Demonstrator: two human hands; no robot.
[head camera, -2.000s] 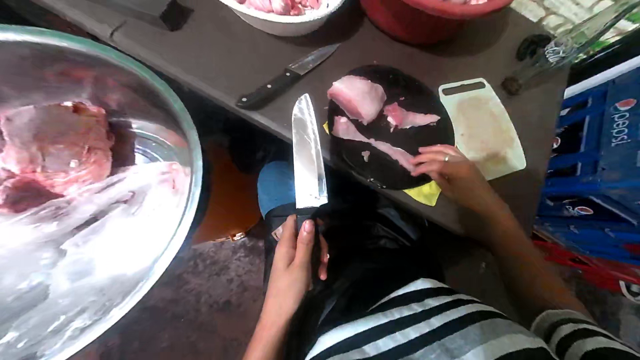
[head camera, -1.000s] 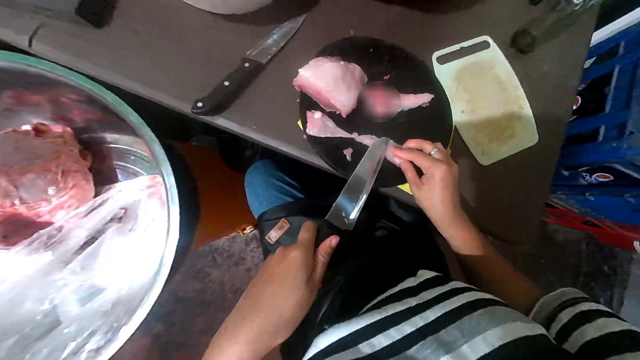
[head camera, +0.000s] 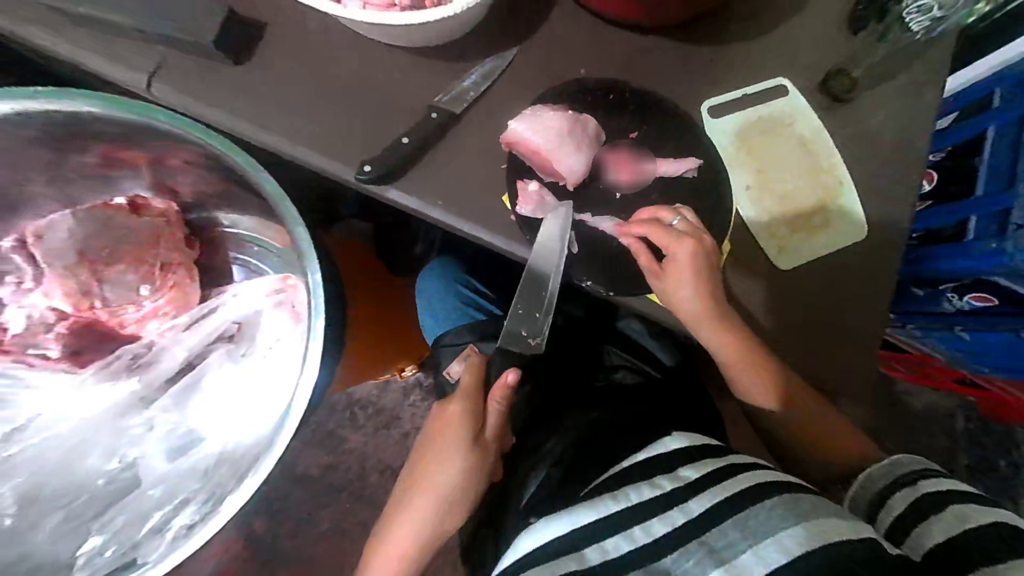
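Observation:
My left hand (head camera: 464, 432) is closed around the black handle of a broad kitchen knife (head camera: 538, 288), whose blade tip rests against a thin strip of raw meat (head camera: 540, 198) on a round black board (head camera: 628, 100). Thumb and fingers of my right hand (head camera: 680, 252), which wears a ring, pinch the strip's right end. Behind the strip lie a thick piece of pale pink meat (head camera: 556, 140) and a smaller, partly blurred piece (head camera: 676, 166). A smaller black-handled knife (head camera: 412, 136) lies left of the board.
At left, a large metal basin (head camera: 308, 264) holds raw meat (head camera: 120, 256) and clear plastic (head camera: 208, 408). A pale cutting board (head camera: 788, 176) sits right of the round board. White (head camera: 416, 24) and red (head camera: 648, 10) bowls stand at the back; blue crates (head camera: 960, 280) are at right.
The knife in my left hand has moved from upright beside the board to over it, and its tip has shifted leftward along the strip. My right hand stays at the strip's right end.

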